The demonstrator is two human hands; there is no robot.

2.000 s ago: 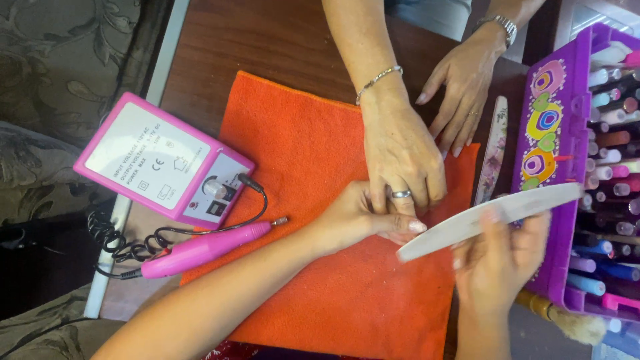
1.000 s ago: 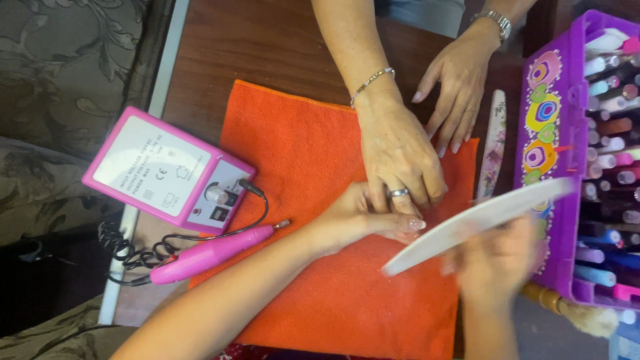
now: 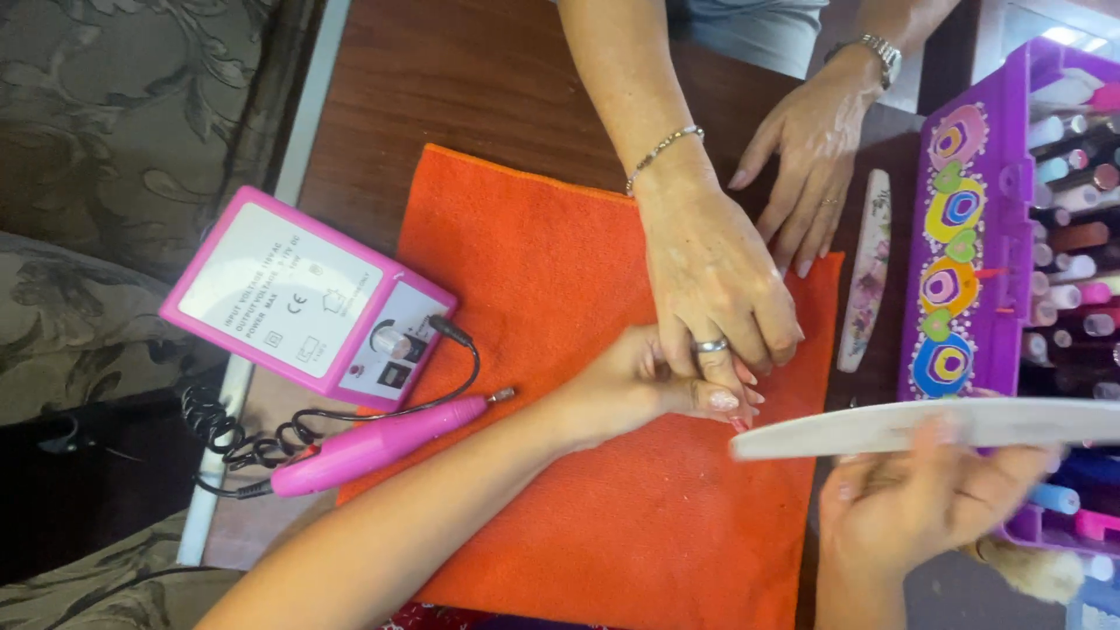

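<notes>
My left hand (image 3: 647, 385) comes in from the lower left and grips a finger of another person's hand (image 3: 717, 262), which wears a ring and a bracelet, over an orange cloth (image 3: 525, 262). At the lower right my right hand (image 3: 927, 499) holds a curved white nail file (image 3: 927, 424) between thumb and fingers. The file's left tip is by the held finger's nail; whether they touch is unclear. The person's other hand (image 3: 805, 166), with a wristwatch, rests flat near the cloth's upper right corner.
A pink nail drill handpiece (image 3: 376, 446) lies beside its pink control box (image 3: 306, 297), joined by a coiled black cord. Right of the cloth lies a floral nail file (image 3: 866, 271). A purple case (image 3: 971, 254) full of bottles stands at the right, with a brush (image 3: 1024, 564) below.
The white file has gone from a slant to nearly level, its left tip now close to the held finger. My left hand keeps its hold.
</notes>
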